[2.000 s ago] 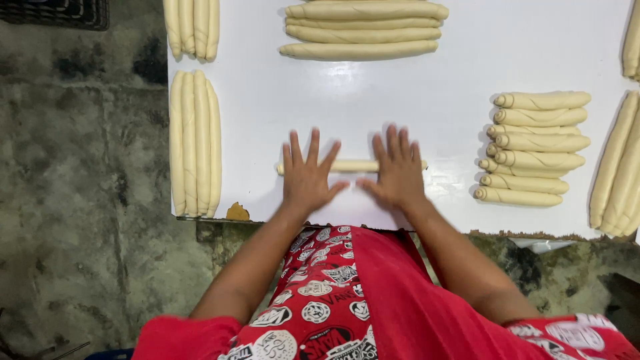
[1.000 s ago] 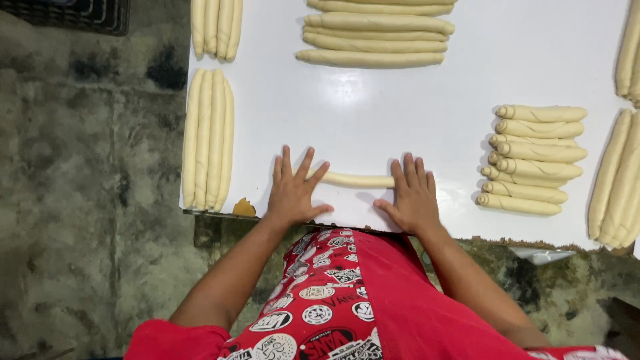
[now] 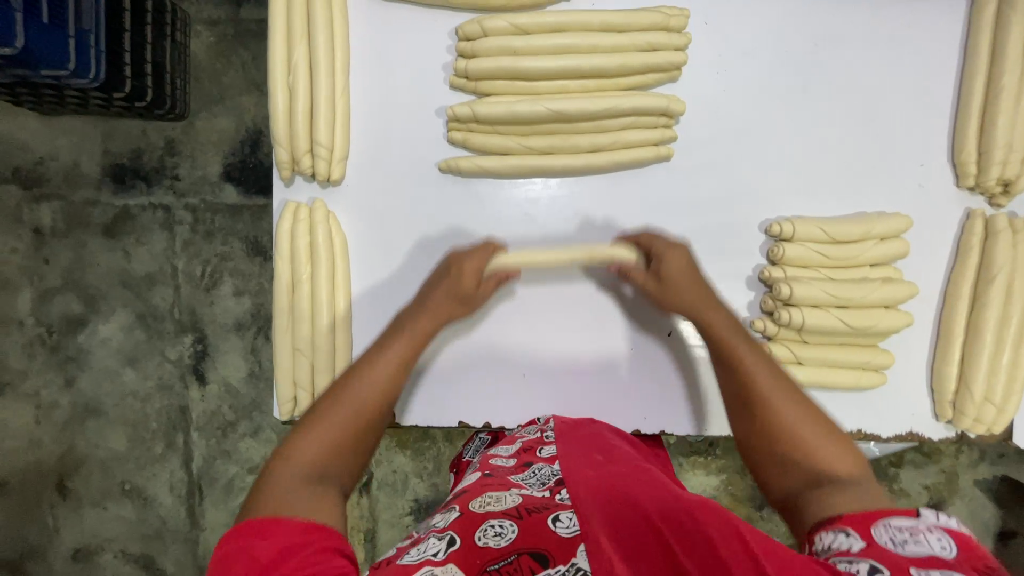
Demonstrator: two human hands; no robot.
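A pale dough roll is held level between my two hands, slightly blurred, over the white table. My left hand grips its left end between thumb and fingers. At the right end, my right hand has its fingers and thumb closed around the dough. Above them lies a stack of long dough rolls set side by side. Shorter, thicker rolls with coiled ends lie in a column to the right of my right hand.
Upright rows of long dough rolls line the left edge and the right edge. Blue and black plastic crates stand at the upper left, beyond the table. The table's near edge is chipped, close to my apron.
Both hands were flat with spread fingers at the dough on the table; now they grip its ends. They have moved forward, away from the near edge.
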